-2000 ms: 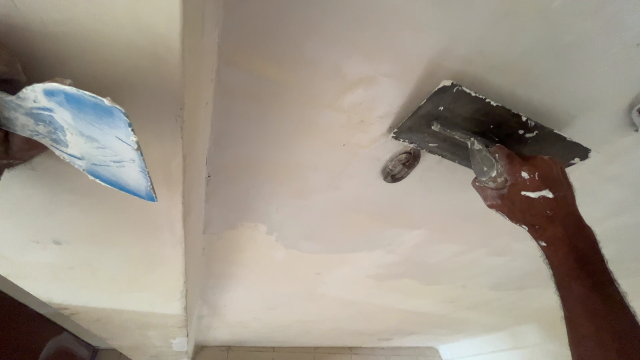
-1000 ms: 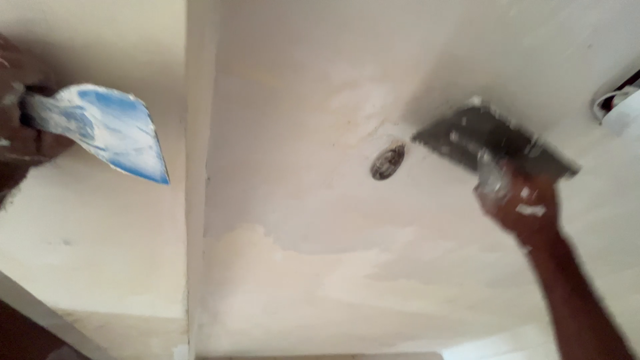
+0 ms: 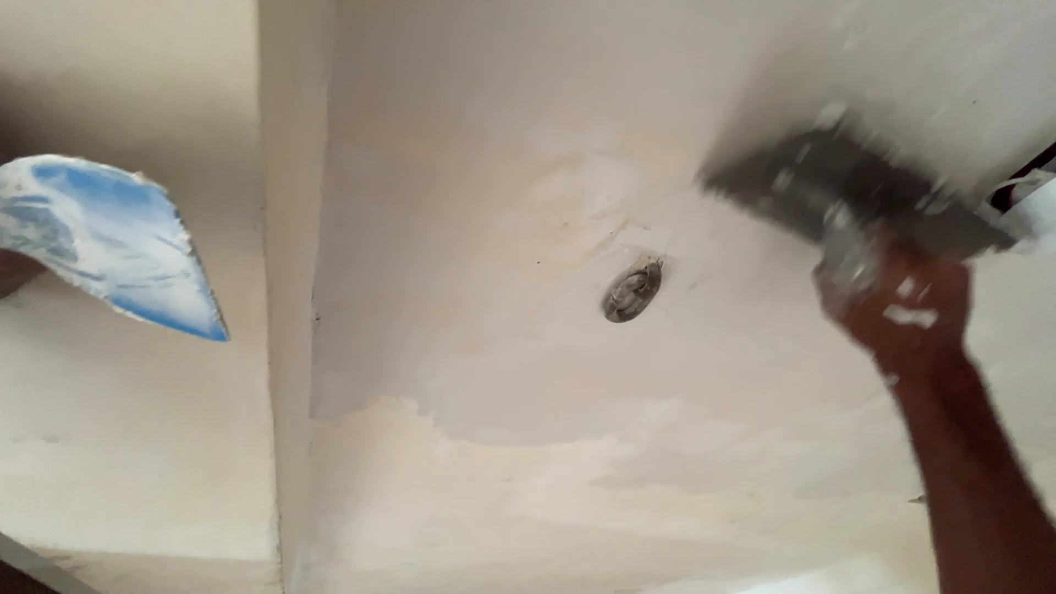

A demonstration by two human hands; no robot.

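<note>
My right hand [image 3: 903, 301], spotted with white compound, grips the handle of a dark rectangular plastering trowel [image 3: 858, 181]. Motion blurs the blade, which lies at or close against the ceiling [image 3: 495, 355] on the right; contact cannot be told for certain. At the left edge is a blue putty knife [image 3: 115, 247] with a wide blade smeared in white compound. Only a bit of my left hand [image 3: 18, 272] shows behind that blade, its fingers mostly hidden or out of frame. Between the two tools, the ceiling bears patches of smoother greyish and yellowish coating.
A round recessed ceiling box [image 3: 633, 291] sits left of the trowel. A long beam edge [image 3: 289, 297] runs down the view between the putty knife and the ceiling panel. At the right edge a cable [image 3: 1023, 181] shows beside a dark opening and a white object.
Between the earliest frame and now, the trowel has moved right, away from the round ceiling box. My left hand, plainly visible a second ago, is now mostly out of frame.
</note>
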